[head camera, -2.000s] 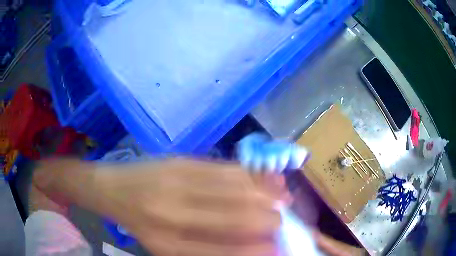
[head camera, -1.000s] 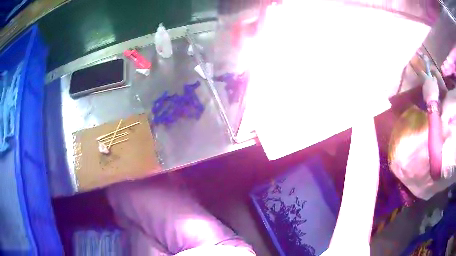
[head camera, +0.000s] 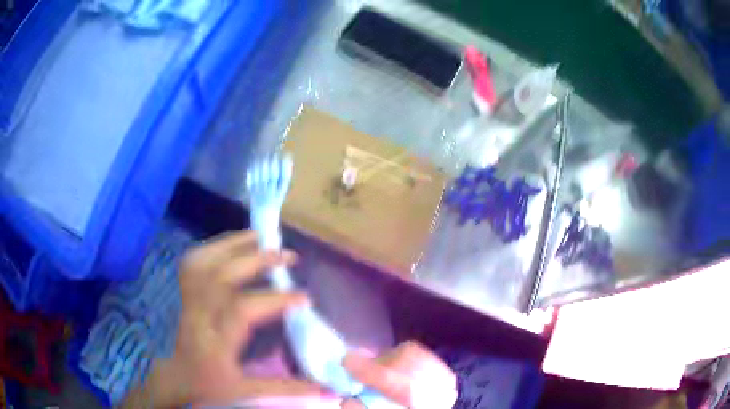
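Observation:
A pale blue slim moulded piece (head camera: 314, 342), blurred, seems to be one or more doll legs. It is held upright and tilted near the cardboard's left edge, with several finger-like tips at its top. My left hand (head camera: 212, 319) grips its middle between thumb and fingers. My right hand (head camera: 408, 374), blurred and at the bottom edge, holds its lower end. I cannot tell whether a strap is on it.
A cardboard mat (head camera: 376, 224) holds a small white cup (head camera: 349, 176) and thin sticks. A dark blue strap pile (head camera: 492, 200), phone (head camera: 400, 46), red-pink tool (head camera: 479, 76) and bottle (head camera: 535, 90) lie beyond. Blue bins (head camera: 172, 120) stand left. A metal-edged divider (head camera: 548, 208) and white panel (head camera: 640, 327) are right.
The view has swung back left from the white panel. My hands, out of view or not discernible a second ago, now show low in the picture holding the pale blue piece.

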